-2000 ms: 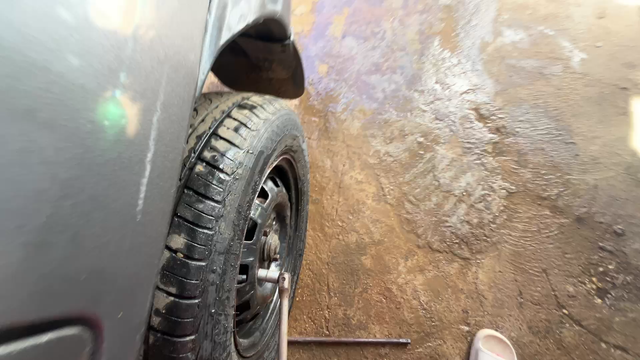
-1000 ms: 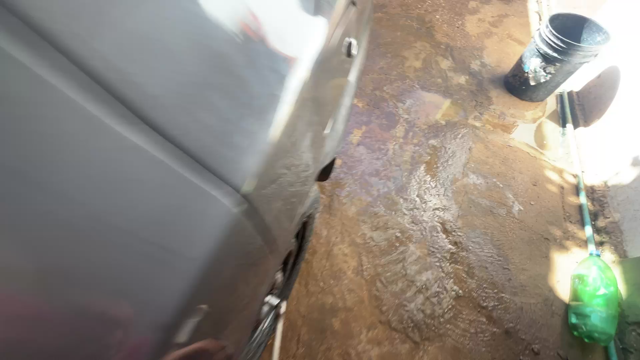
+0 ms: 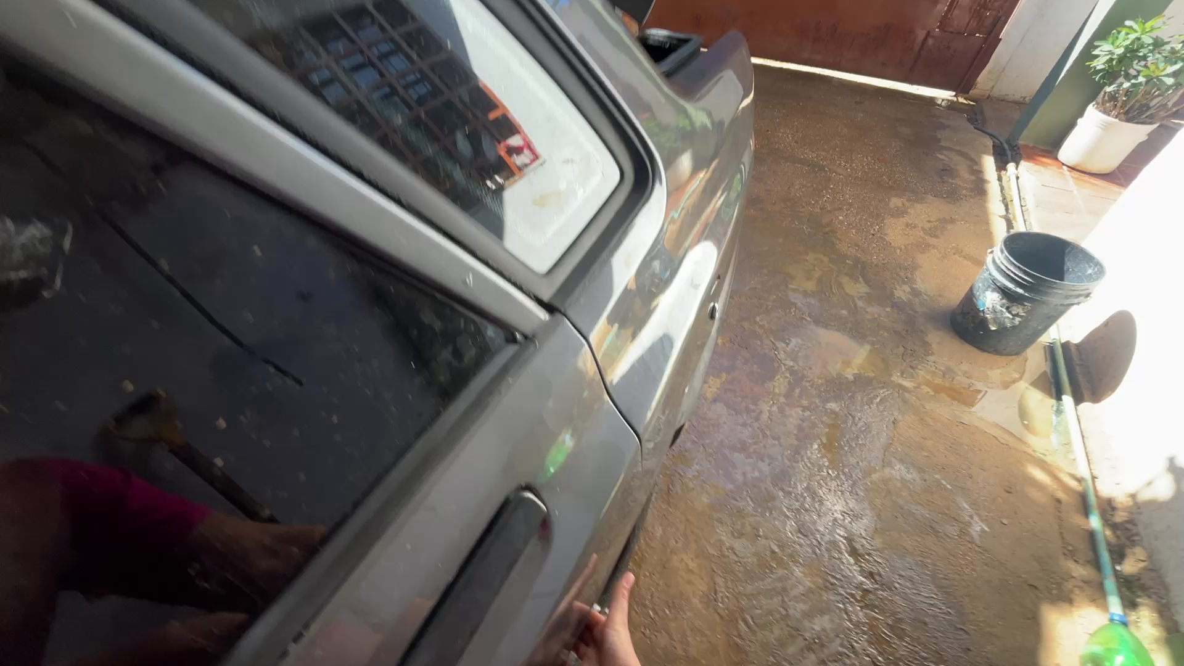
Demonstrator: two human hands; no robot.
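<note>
One bare hand, which looks like my left hand (image 3: 612, 634), is at the bottom edge, low beside the dark grey car's side (image 3: 573, 407). Its thumb points up, and a small shiny metal part shows by the curled fingers; whether they grip it is unclear. My right hand is not in view. Left of the visible hand is the black door handle (image 3: 481, 578). The dark side window (image 3: 277, 305) reflects an arm in a pink sleeve. The wheel is hidden below the car's side.
On the wet concrete floor (image 3: 814, 444) stands a black bucket (image 3: 1004, 305). A long pole (image 3: 1082, 481) lies along the right, by a green plastic bottle (image 3: 1115, 643). Farther off are a potted plant (image 3: 1105, 134) and a rust-red gate (image 3: 832, 32).
The view has swung up from the wheel to the car's side and the yard. The wheel and the metal wrench on it, seen earlier, are out of sight; a hand has come in at the bottom.
</note>
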